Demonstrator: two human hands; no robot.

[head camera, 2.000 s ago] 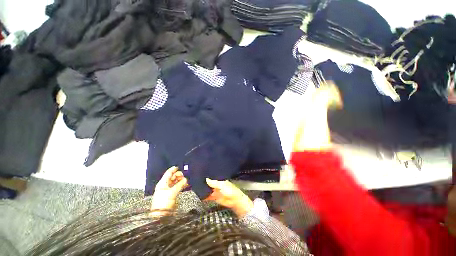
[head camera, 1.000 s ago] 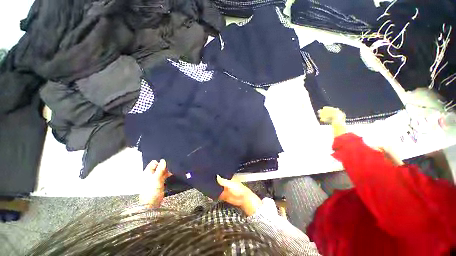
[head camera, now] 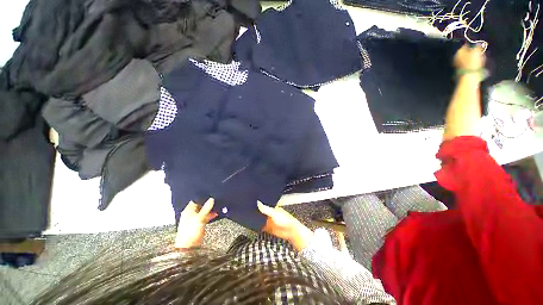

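Note:
A navy garment lies flat on the white table in front of me, its near edge hanging over the table's edge. Black-and-white checked lining shows at its neck and armhole. A small white spot and a short pale line show on it. My left hand grips its near edge at the left, fingers partly hidden by the cloth. My right hand grips the near edge further right, thumb on top. More dark cloth with a stitched edge shows under its right side.
A heap of dark grey garments lies at the left. Another navy garment lies behind mine. A co-worker in red sleeves reaches over dark garments at the right. Pale cords lie beyond.
The co-worker's arm has moved from the near edge of the right-hand garment to its far right corner. The view has shifted slightly. My hands still hold the navy garment's near edge.

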